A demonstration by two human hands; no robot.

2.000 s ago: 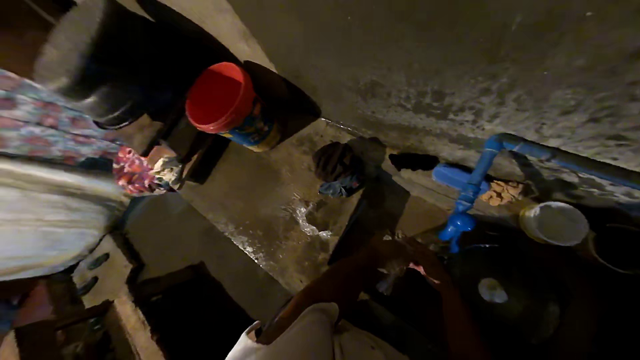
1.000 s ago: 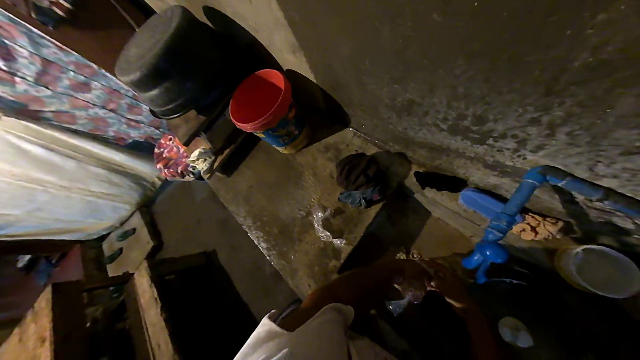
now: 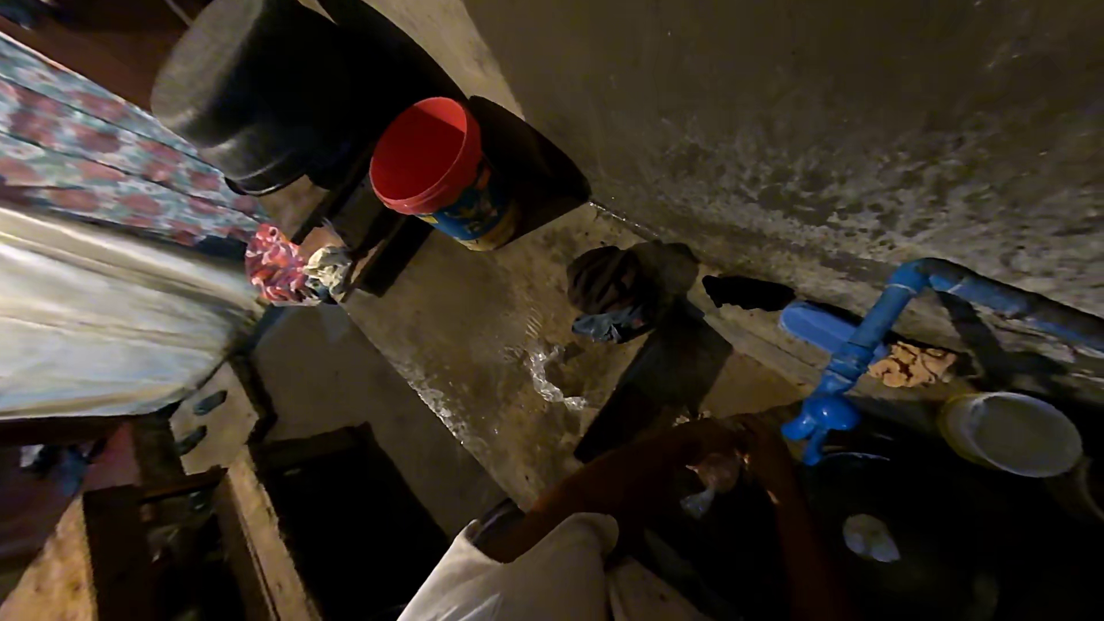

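Observation:
In dim light at the lower right, my left hand [image 3: 711, 440] and my right hand [image 3: 763, 440] are close together, just left of the blue plastic tap [image 3: 824, 418]. Between and below them shows a small wet, pale cloth or similar soft item [image 3: 718, 479]; its far side is hidden, and which hand grips it is unclear. Both hands' fingers are mostly lost in shadow. Left of my hands, a dark bundle of wet cloth [image 3: 608, 289] lies on the wet concrete slab [image 3: 466, 319].
A red bucket [image 3: 427, 159] and a large black tub [image 3: 259, 86] stand at upper left. Along the wall lie a black item [image 3: 749, 292], a blue brush-like object [image 3: 815, 326] and an orange-brown crumpled item [image 3: 914, 364]. A pale container [image 3: 1013, 431] is right; wooden framing [image 3: 259, 526] is lower left.
The view shifts between frames. My hands stay together near the tap, with the small pale item still at them. Nothing else has plainly changed.

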